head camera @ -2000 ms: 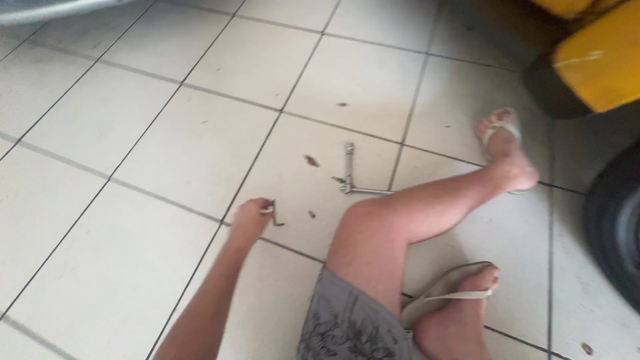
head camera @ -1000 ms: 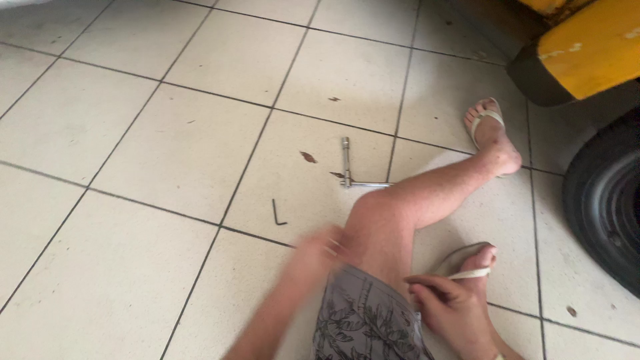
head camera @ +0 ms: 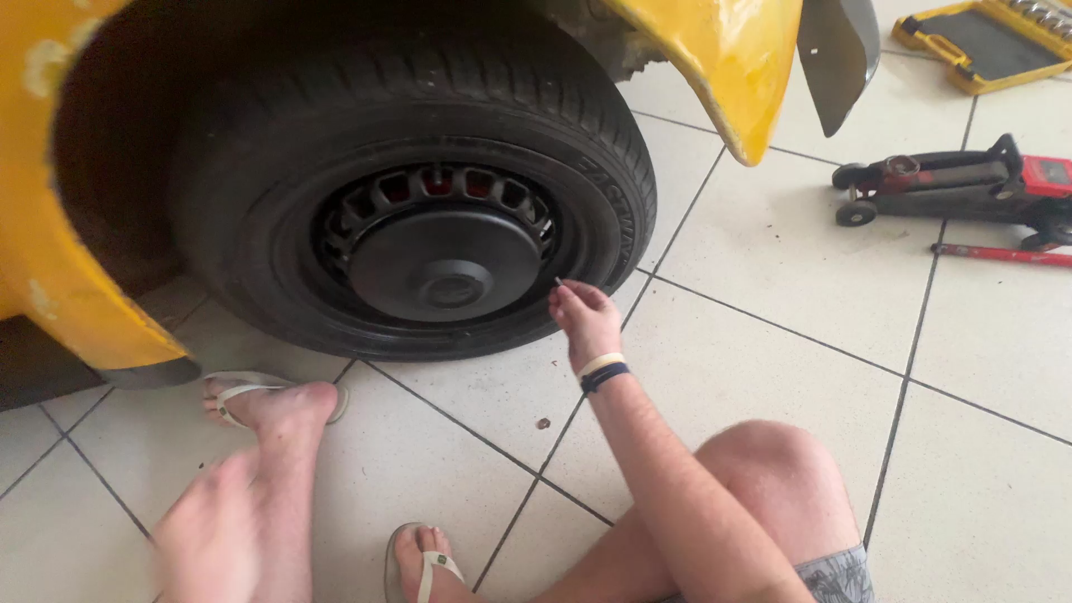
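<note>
My right hand point(head camera: 586, 314), with two bands at the wrist, pinches a small, thin, light metal piece between thumb and fingertips; its exact kind cannot be told. It is at the lower right of the wheel's rim, near the black hub cap point(head camera: 444, 266). The black wheel's tire point(head camera: 402, 100) stands upright under a yellow fender. Blurred at the lower left, my left hand point(head camera: 209, 519) is over my shin and foot. Its fingers are too blurred to tell whether they hold anything.
Yellow fender edges point(head camera: 745, 75) flank the wheel. On the tiled floor at the right lie a red and black floor jack point(head camera: 938, 180), a red bar point(head camera: 997, 253) and a yellow tool case point(head camera: 997, 42). My sandalled feet point(head camera: 427, 557) are below the wheel.
The view has swung right to the wheel. My right hand, earlier near my foot, is now beside the rim. The L-shaped hex key, which lay on the floor, and the ratchet tools are out of view.
</note>
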